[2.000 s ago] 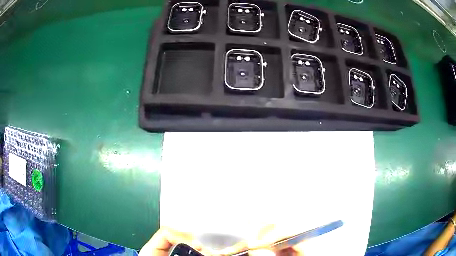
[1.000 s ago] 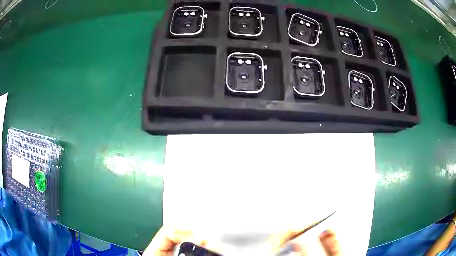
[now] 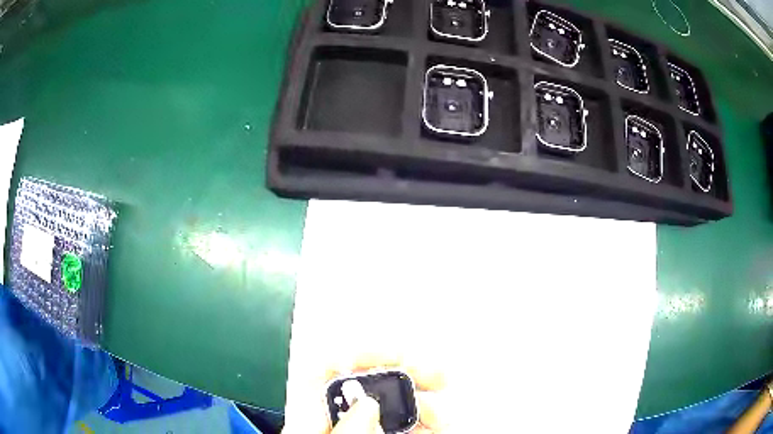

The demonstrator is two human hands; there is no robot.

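A smartwatch housing, black inside with a bright rim, is held tilted low over the white paper sheet. My left hand, cut off by the lower edge, appears to hold it, with a thumb or fingertip over its left part. Pale, overexposed fingers show above and to the right of the housing; I cannot tell which hand each belongs to. My right hand cannot be made out separately. No tweezers are visible.
A black foam tray with several housings and one empty pocket lies behind the paper. A bubble-textured pack with white label and green sticker lies left on the green bench. Blue cloth shows at lower left.
The housing has moved right and now shows its inside more fully, with a digit over it. The tweezers seen at the right are out of sight. The view has shifted, moving the tray right and up.
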